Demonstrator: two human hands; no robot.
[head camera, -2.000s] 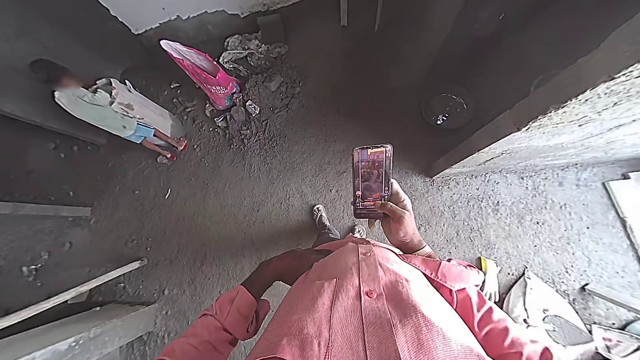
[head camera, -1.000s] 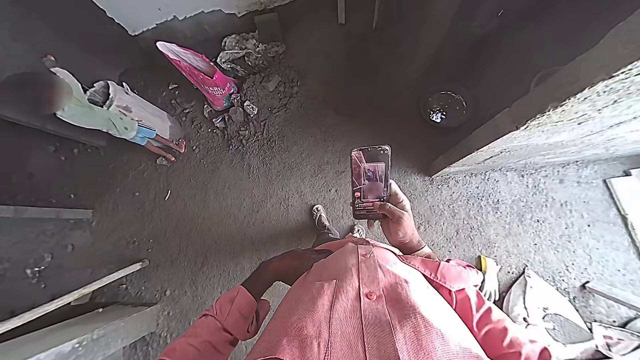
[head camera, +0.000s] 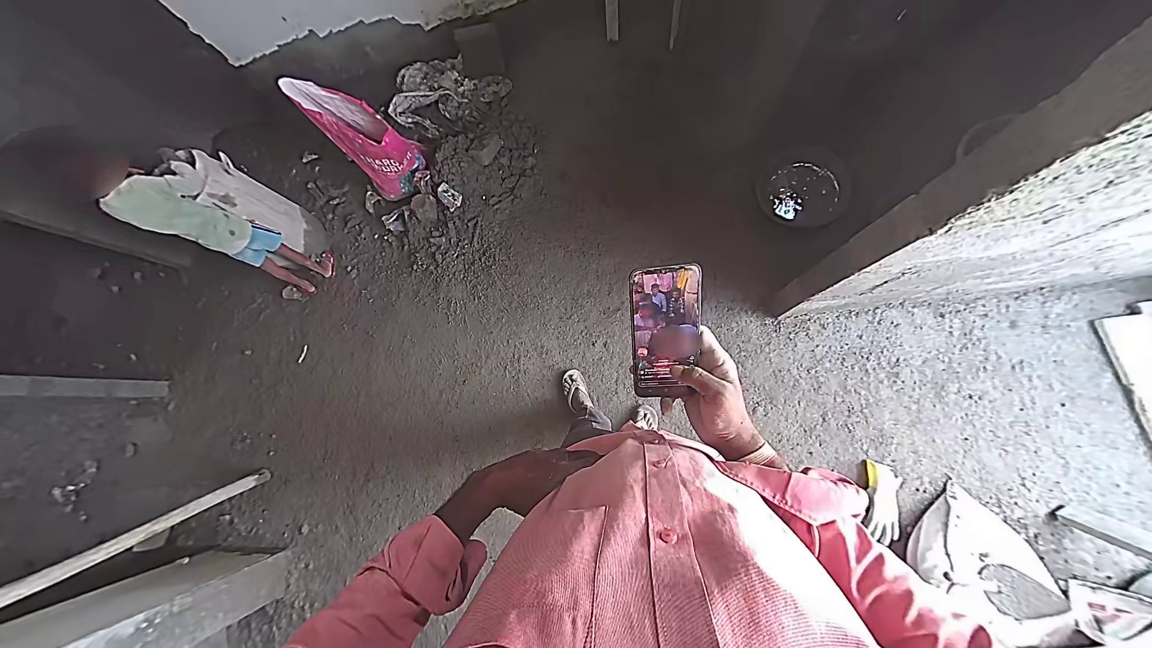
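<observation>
My right hand holds a smartphone upright in front of my waist, with the thumb over the lower part of its lit screen. Coloured pictures of people and small lines of writing show on the screen. At the waist, against the lower front of my pink buttoned shirt, rests my left hand; its fingers are dark and partly hidden, so their pose is unclear. My feet in sandals stand on the rough grey floor beyond the shirt.
A person stands beside a whitish sack at left. Near them, a pink printed bag lies by rubble. A round pan sits near the wall edge. Planks are lower left; a glove and sack lower right.
The picture on the phone screen has changed. The person at left has shifted their head and arms beside the sack. Both my hands have stayed in about the same place.
</observation>
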